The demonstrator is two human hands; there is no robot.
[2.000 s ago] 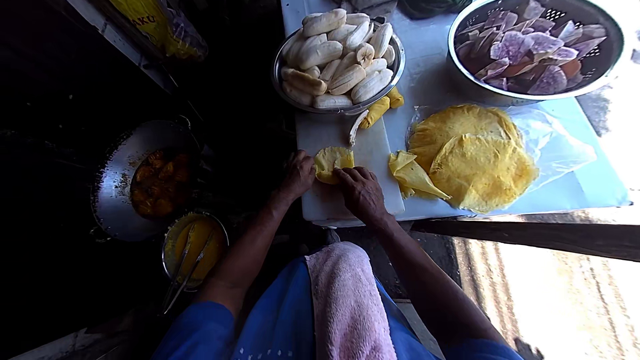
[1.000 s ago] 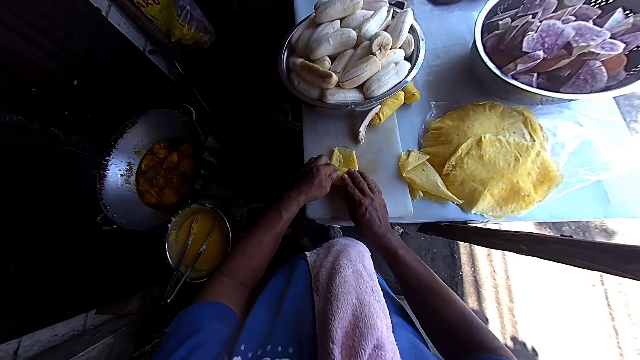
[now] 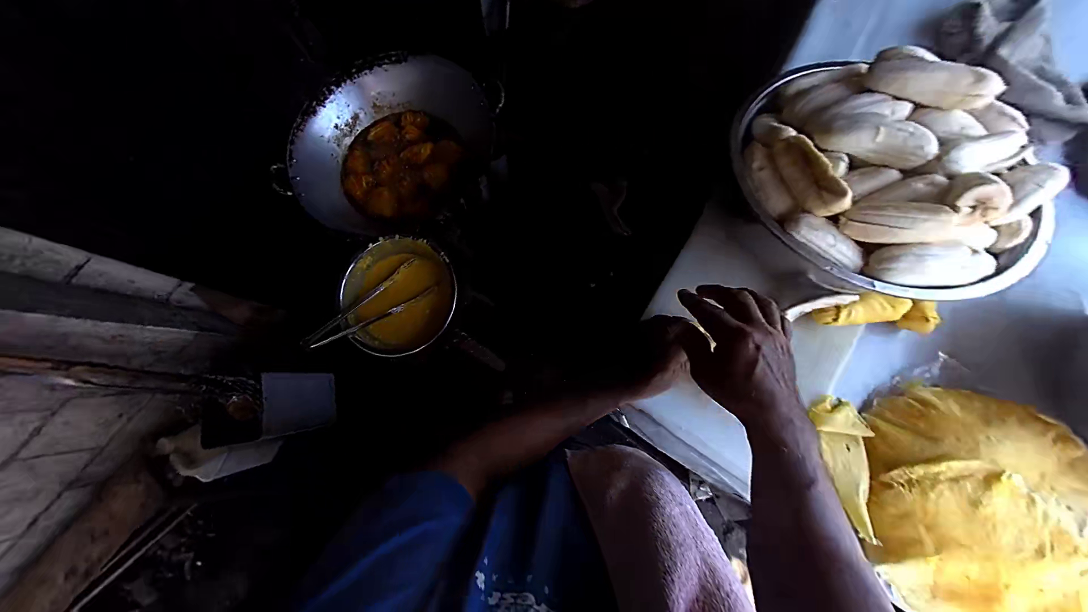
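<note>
Over the white cutting board (image 3: 722, 255), my left hand (image 3: 659, 353) and my right hand (image 3: 739, 344) meet at the board's left side. A sliver of yellow wrapper (image 3: 705, 334) shows between them; my left hand holds it, and the rest is hidden by the fingers. My right hand's fingers reach over the left hand. Finished yellow rolls (image 3: 863, 310) lie just right of my right hand, beside a pale strip of peeled banana (image 3: 820, 304). A metal bowl (image 3: 1041, 246) heaped with peeled bananas (image 3: 901, 221) stands behind them. A stack of thin yellow wrappers (image 3: 977, 493) lies at the lower right.
To the left, a wok (image 3: 319, 161) holds orange pieces frying in dark oil (image 3: 404, 166). Nearer stands a pot of yellow batter (image 3: 416, 297) with metal tongs (image 3: 365, 304) resting in it. A grey cloth (image 3: 1020, 64) lies at the back right. A pink towel (image 3: 650, 527) covers my lap.
The view has swung to the left. My hands have drawn closer together, and the yellow piece that lay spread on the board two seconds ago is now mostly covered by them.
</note>
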